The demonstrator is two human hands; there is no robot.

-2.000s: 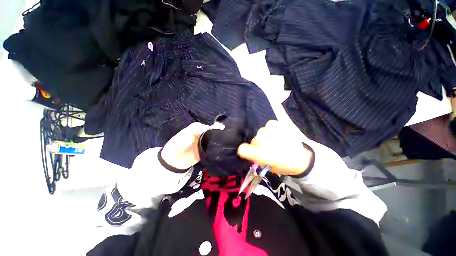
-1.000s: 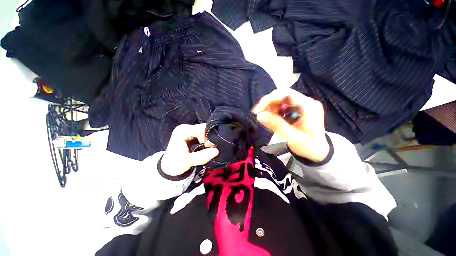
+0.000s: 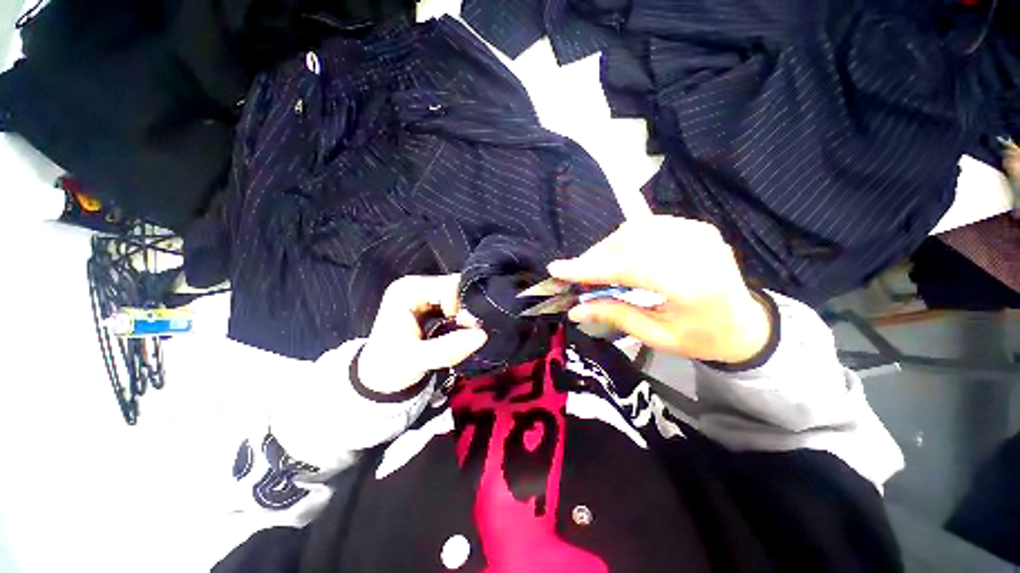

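Note:
The dark pinstriped garment (image 3: pixel 380 190) lies over the table and its near end comes up to the black jacket. My left hand (image 3: pixel 416 338) pinches the bunched near part of it, where a thin curved light line shows. My right hand (image 3: pixel 671 291) holds the thread snips (image 3: pixel 556 299). Their blades are parted and point left, over the bunched cloth. Whether the blades touch a thread cannot be seen.
A plain black garment pile (image 3: pixel 112 112) is at upper left. Another pinstriped heap (image 3: pixel 805 134) is at right. Black hangers (image 3: pixel 125 364) and a blue-and-white item (image 3: pixel 153 323) are at left. Metal table legs (image 3: pixel 895 347) show at lower right.
My right hand first rose away from the cloth, then came down to it with the snips' blades turned left. My left hand shifted its hold slightly, then stayed on the bunched cloth.

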